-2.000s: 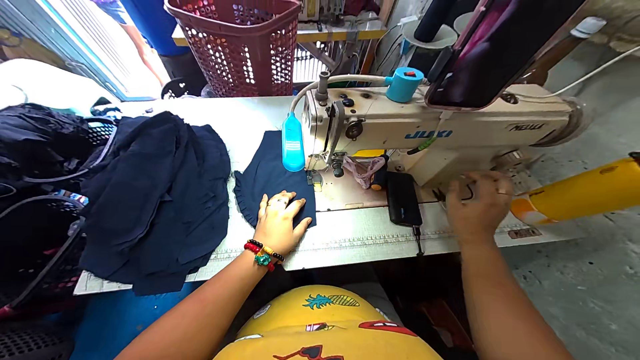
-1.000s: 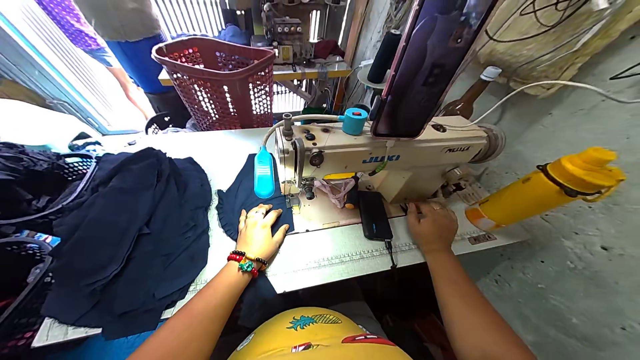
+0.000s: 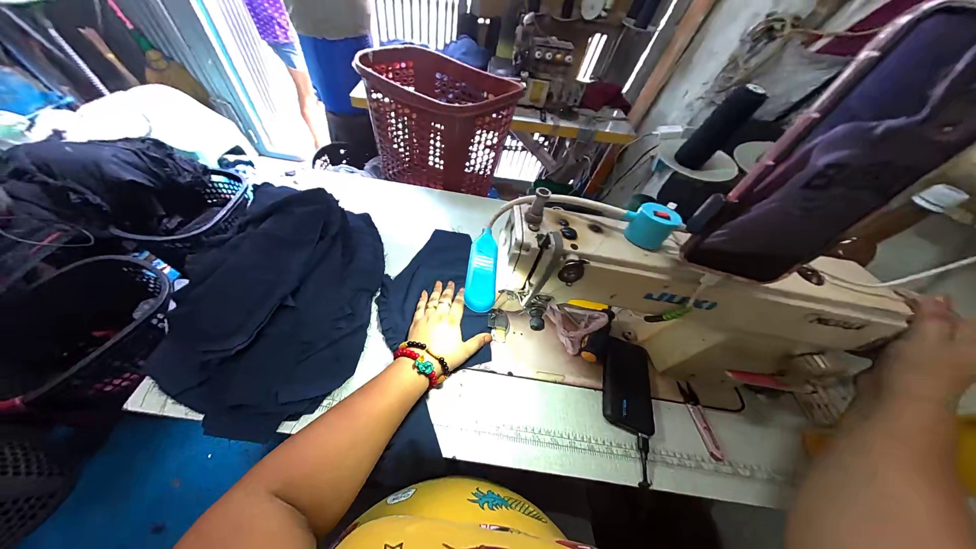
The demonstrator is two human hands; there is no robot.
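Note:
My left hand (image 3: 444, 328), with beaded bracelets at the wrist, lies flat with spread fingers on a dark navy fabric piece (image 3: 435, 267), left of the presser foot (image 3: 498, 324) of a Juki sewing machine (image 3: 724, 305). My right hand (image 3: 926, 351), blurred, is at the handwheel end of the machine; its fingers are partly cut off by the frame edge. A blue clip-on lamp (image 3: 481, 272) hangs beside the needle area. Thread snips (image 3: 701, 423) and a black power bank (image 3: 627, 387) lie on the machine bed's right part.
A pile of navy fabric (image 3: 282, 305) covers the table's left side, beside black baskets (image 3: 91, 335). A maroon basket (image 3: 442, 114) stands behind the table. A phone (image 3: 831, 152) hangs over the machine. A person's legs (image 3: 332, 84) show in the background; a yellow bottle is partly seen at right.
My right hand has moved right, from beside the power bank to the machine's handwheel end. The snips now lie uncovered on the table. My left hand stays on the fabric.

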